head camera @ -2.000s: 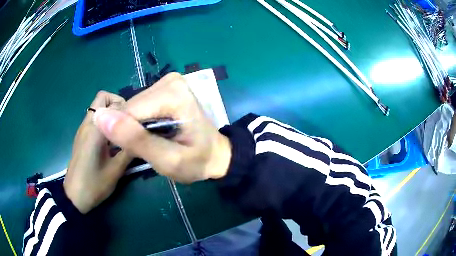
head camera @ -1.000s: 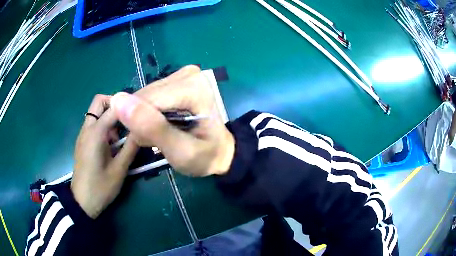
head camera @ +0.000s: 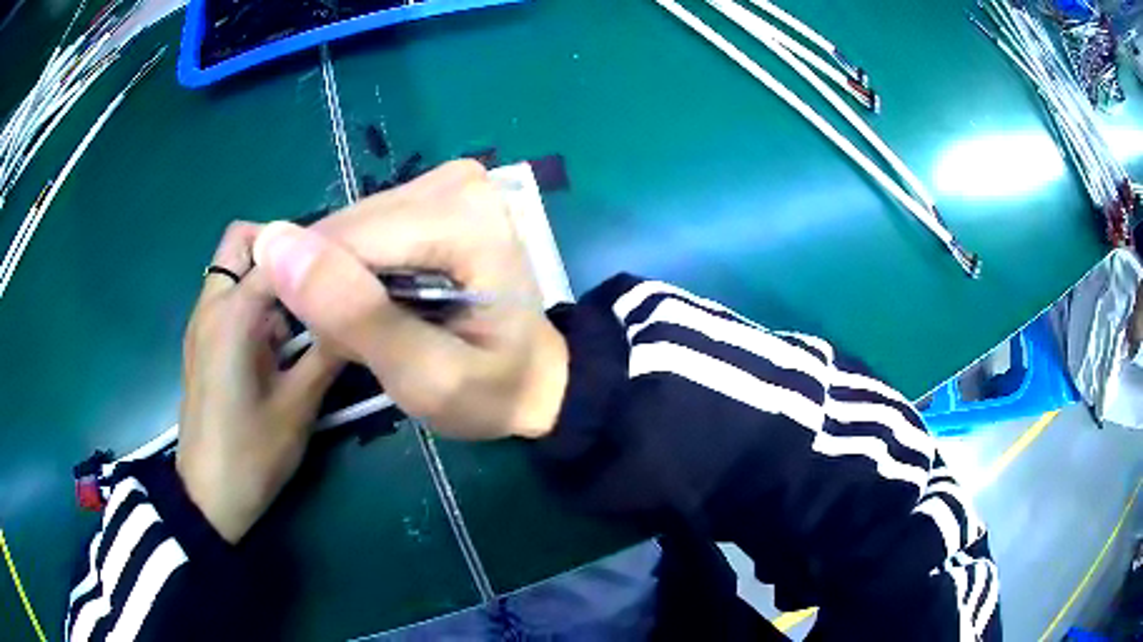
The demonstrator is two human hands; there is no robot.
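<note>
My right hand (head camera: 420, 307) is closed around a pen-sized hand tool (head camera: 426, 292) with a dark handle, partly blurred. My left hand (head camera: 245, 389), with a dark ring, touches my right fingertips and pinches a white-sleeved cable (head camera: 297, 341). A white sleeve (head camera: 151, 448) runs under my left hand, with a red connector (head camera: 89, 490) at its left end. The fingertips hide the wire ends and any small housing. A white pad (head camera: 539, 236) lies partly under my right hand, with black tape (head camera: 549, 172) at its corner.
A blue-rimmed tray (head camera: 364, 35) of black pieces stands at the back. Several white cables (head camera: 852, 151) lie at upper right. Cable bundles lie at far left (head camera: 63, 107) and far right (head camera: 1059, 119). A blue stool (head camera: 1003, 389) stands beyond the right edge.
Both hands have shifted a little between frames and stay together; my right hand now sits slightly left of where it was one second ago. The tool is still held.
</note>
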